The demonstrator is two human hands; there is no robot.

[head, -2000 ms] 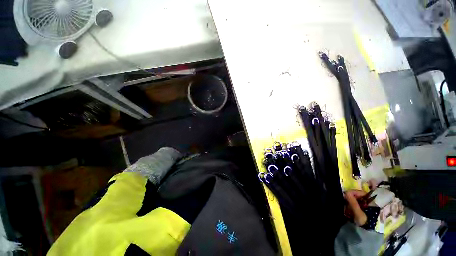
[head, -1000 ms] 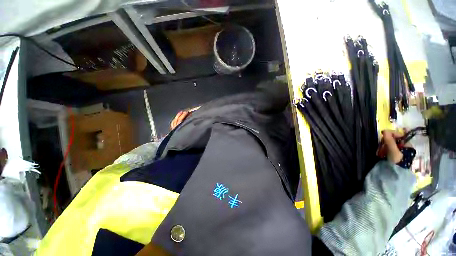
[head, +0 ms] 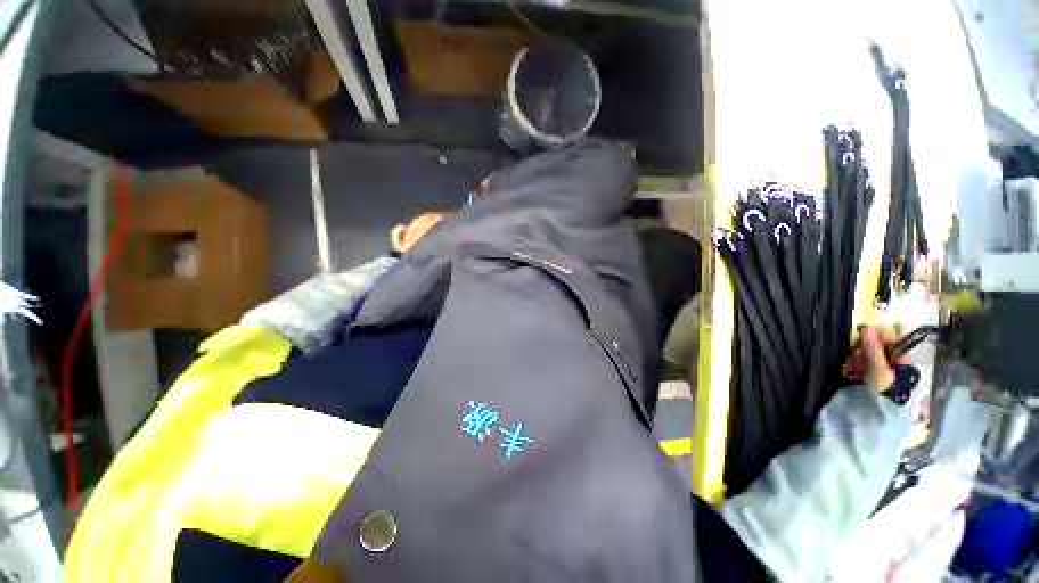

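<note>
Black webbing straps [head: 786, 330] with silver rings at their far ends lie in bundles on the pale table. A separate strap bundle [head: 900, 182] lies further right. My right hand [head: 877, 359], in a grey-green sleeve, is beside the straps, closed around red-orange handled snips [head: 857, 362]; their dark tips point right, towards the machine. My left hand [head: 419, 231] is low over the lap, beyond the grey cuff. Only some fingers show past the grey apron [head: 501, 342], so what it holds is hidden.
A round pale-rimmed bin [head: 553, 97] stands on the floor beyond my lap. A cardboard box [head: 188, 251] and a red cable [head: 86, 330] are at the left. The dark machine front [head: 1003, 342] is at the right edge. Yellow tape [head: 714, 376] runs along the table edge.
The view has swung, and the fan has left the picture. Straps and bin appear further right. My left fingers now show beyond the cuff. My right hand stays by the straps with the snips.
</note>
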